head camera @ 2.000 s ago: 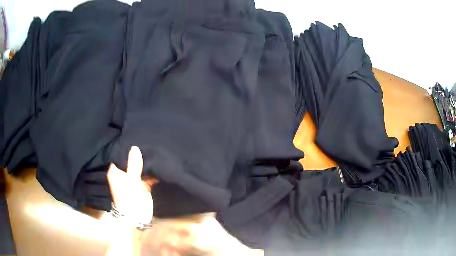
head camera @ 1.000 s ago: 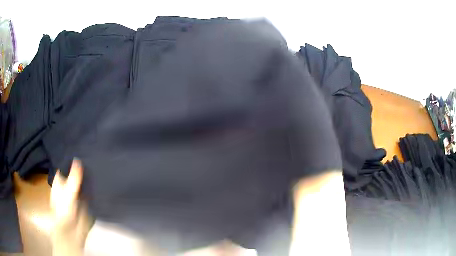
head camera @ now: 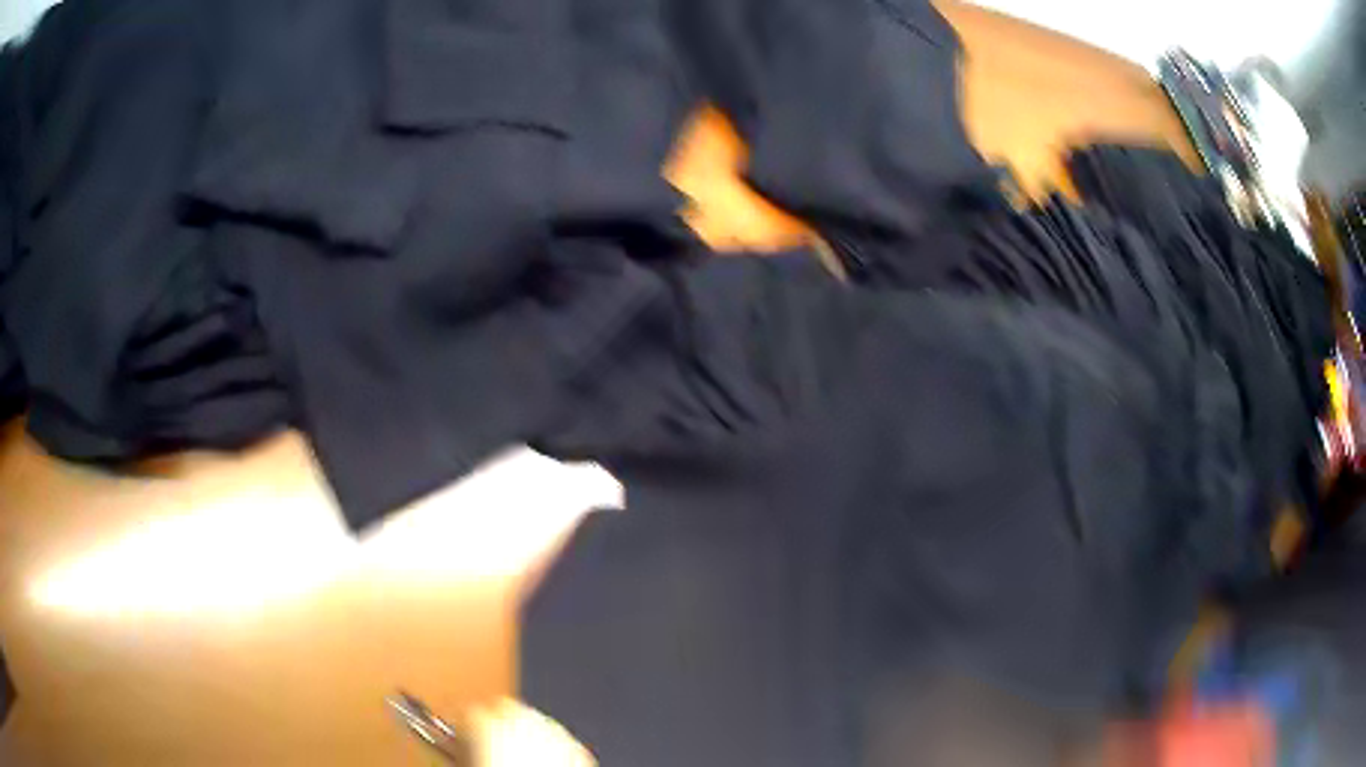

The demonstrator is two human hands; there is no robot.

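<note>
Black trousers [head camera: 689,599] lie spread from the middle to the lower right of the head view, blurred. A black garment [head camera: 435,345] with a pointed lower corner hangs over the pile on their left. My right hand [head camera: 527,737] is at the bottom edge, mostly cut off and blurred. Silver thread snips [head camera: 427,724] stick out of it to the upper left, over the table. My left hand cannot be made out. A bright pale patch at the cloth's edge, above my right hand, may be skin or glare.
Layered black piles [head camera: 105,225] cover the left and far side of the orange-brown table [head camera: 225,674]. More folded black garments [head camera: 1139,225] stand at the right. Coloured items are at the right edge, and a red, shiny, blurred thing [head camera: 1216,731] is at lower right.
The view has swung right and down. The garment raised and blurred across the middle is no longer lifted there. My left hand has gone from the lower left; the snips now show.
</note>
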